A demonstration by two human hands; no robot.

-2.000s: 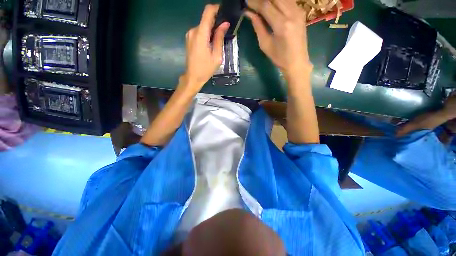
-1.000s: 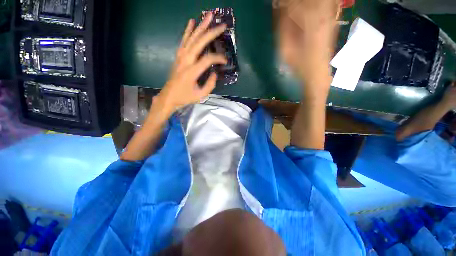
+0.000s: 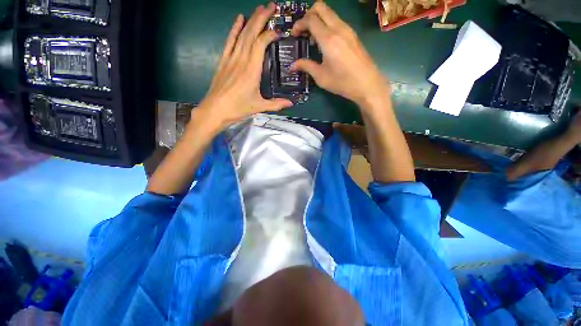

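Observation:
An open phone body (image 3: 299, 90) lies upright in the picture on the green bench top, its far end showing small board parts. A dark battery (image 3: 288, 60) with fine print sits in its central bay. My left hand (image 3: 241, 73) rests along the phone's left side, fingertips at its far left edge and thumb by its near end. My right hand (image 3: 341, 60) is over the phone's right side, fingers at the far right part and thumb on the battery. The fingers hide parts of the phone's edges.
A black phone tray (image 3: 137, 83) with several phone bodies stands at left. A red box (image 3: 417, 19) of tan strips is at far right, one strip (image 3: 444, 26) beside it. A white sheet (image 3: 468, 63) and a black tray (image 3: 532, 76) lie right. Other workers' arms show at both sides.
The dark slab held up two seconds ago now lies in the phone's bay. My right hand, blurred to the right a second ago, has come back onto the phone. My left hand has moved slightly.

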